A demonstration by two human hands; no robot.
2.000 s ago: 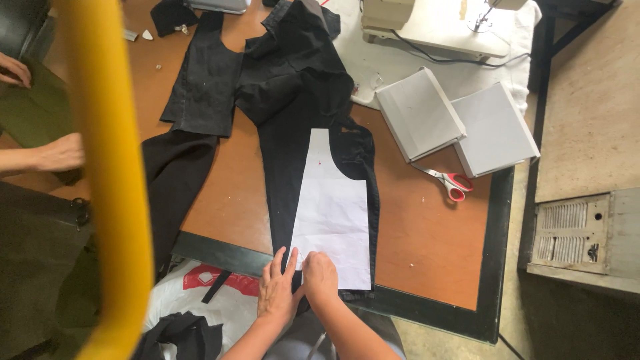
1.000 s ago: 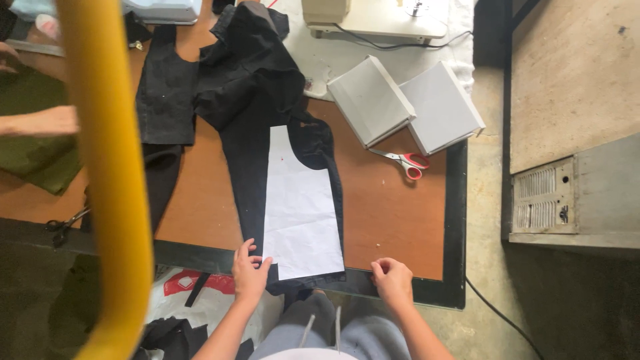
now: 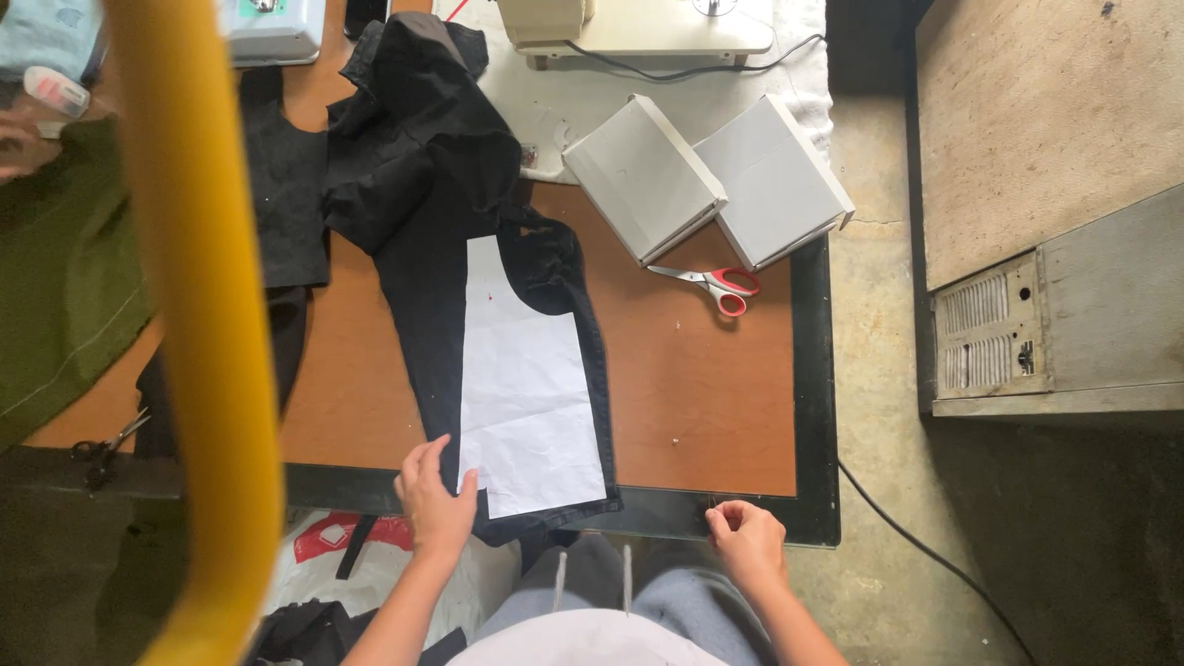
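Observation:
A white paper pattern piece [image 3: 532, 388] lies on black fabric [image 3: 407, 305] on the brown table. My left hand [image 3: 437, 499] touches the fabric beside the paper's lower left corner, fingers spread, holding nothing. Over the table's dark front edge, to the right of the paper, my right hand [image 3: 745, 536] has thumb and forefinger pinched together; something thin, perhaps pins, shows at the fingertips, too small to tell. Scissors with red and white handles [image 3: 726, 289] lie right of the fabric. A small red mark or pinhead shows near the paper's top.
Two white boxes [image 3: 643, 180] lie beneath a sewing machine [image 3: 638, 23]. Dark-handled scissors [image 3: 102, 450] and green fabric [image 3: 65, 277] are at left, near another person's hand [image 3: 23, 143]. A blurred yellow bar [image 3: 199, 324] crosses the left side. A white bag [image 3: 324, 546] stands below the table.
Both hands were together at the paper's lower left; my right hand has since moved right, away from the paper. The left stays near that corner. The view has shifted.

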